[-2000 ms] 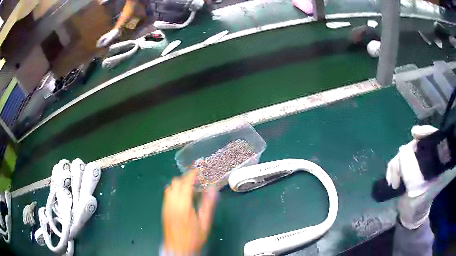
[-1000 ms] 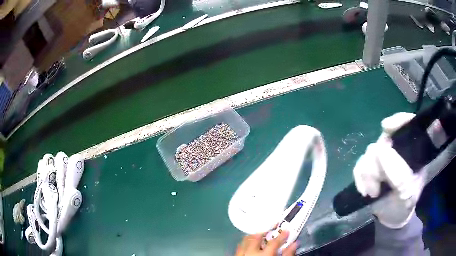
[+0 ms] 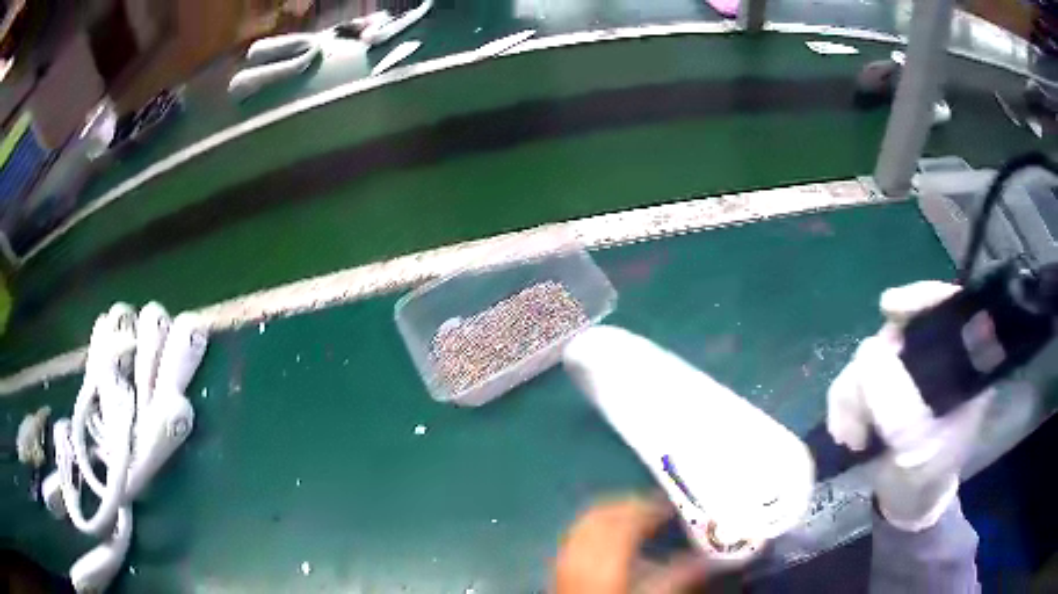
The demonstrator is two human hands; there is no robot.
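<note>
A white neck fan body lies tilted in front of me, blurred, with a small blue strip on its near side. My bare left hand is at its lower left edge, blurred and cut off by the bottom of the picture; its grip cannot be told. My gloved right hand is closed around the black electric screwdriver, whose lower end reaches the fan's right side. The clear screw tub with a heap of screws stands just behind the fan's upper left end.
Tangled white neck fans lie at the left, beside a pale clump. Divided trays stand at the right by a grey post. The green conveyor belt curves behind a pale rail. White parts lie beyond it.
The fan body has turned so its other end points up-left, beside the tub. My left hand has stayed at its lower edge. The screwdriver's lower end now meets the fan. The view has shifted slightly.
</note>
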